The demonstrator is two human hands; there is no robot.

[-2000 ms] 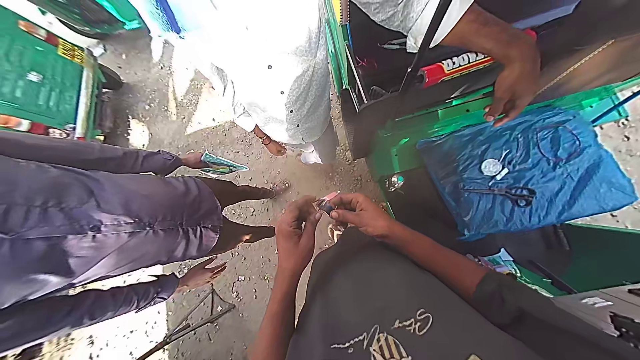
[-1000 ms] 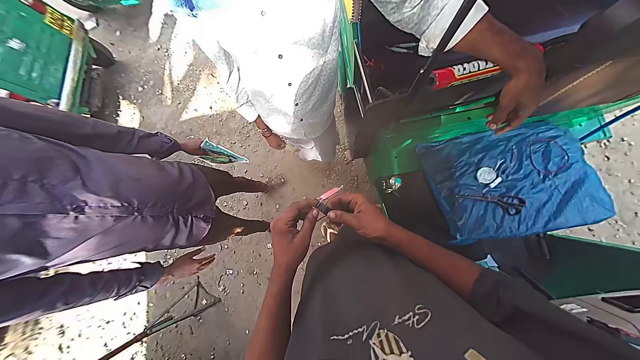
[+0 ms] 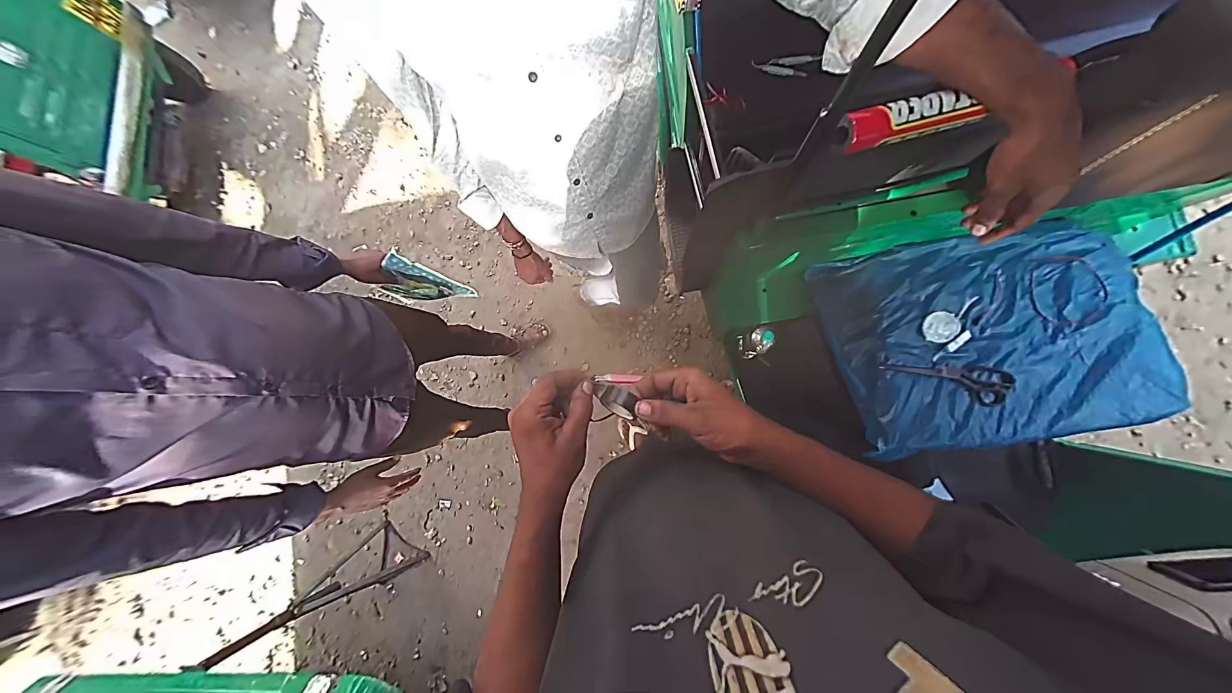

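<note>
Near the centre, my left hand (image 3: 551, 423) pinches one end of a thin pink piece (image 3: 616, 378) between thumb and fingers. My right hand (image 3: 701, 412), close beside it on the right, grips a small dark ring (image 3: 616, 398), which looks like a roll of tape. The ring lies just below the pink piece, between the two hands; fingers hide part of both. To the right, a blue plastic sheet (image 3: 1088, 385) bears black-handled scissors (image 3: 982, 385), a round whitish item (image 3: 940, 327) with a small tag, and a thin dark loop of wire or cord (image 3: 1068, 294).
A person in a purple shirt (image 3: 202, 356) stands left, holding a folded printed item (image 3: 423, 277). Another in a white shirt (image 3: 558, 115) stands ahead. A co-worker's hand (image 3: 1020, 188) hangs over the sheet's top edge on a green vehicle (image 3: 770, 260). A metal stand (image 3: 337, 592) is lower left.
Between my hands the dark ring now shows more plainly, its round side turned to view. My hands stay close together in about the same place.
</note>
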